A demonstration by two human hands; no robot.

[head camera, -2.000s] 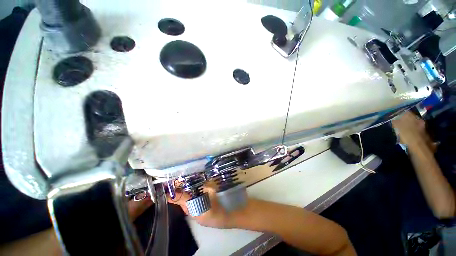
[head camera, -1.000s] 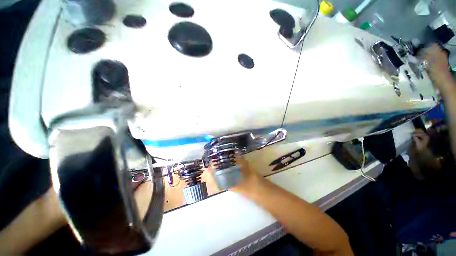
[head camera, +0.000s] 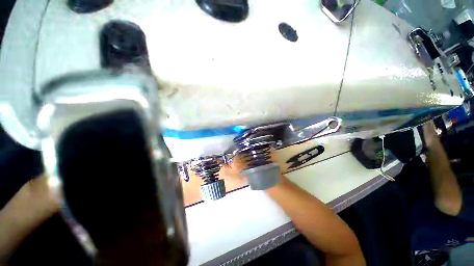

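The white sewing machine head (head camera: pixel 249 78) fills the upper view. The large chrome take-up lever guard (head camera: pixel 104 171) stands close to the camera and blocks the lower left. The thread tension assembly (head camera: pixel 262 176) and a smaller knurled knob (head camera: pixel 212 189) sit on the head's front. My right hand (head camera: pixel 234 174) is mostly behind these knobs, low over the machine bed; its fingers are hidden. My left forearm (head camera: pixel 31 208) enters at the lower left and its hand is hidden behind the guard. The needle area and any cloth there cannot be seen.
Black thread snips (head camera: pixel 305 155) lie on the machine bed. A dark block with pale cord (head camera: pixel 370 152) is on the table near the head's right end. The table-edge ruler (head camera: pixel 270 240) runs along the front. Another person's arm (head camera: pixel 442 171) is at the right.
The view has shifted, so the guard looks larger and nearer. Dark cloth seen below my right hand two seconds ago no longer shows there. The other person's arm moved up, then back down.
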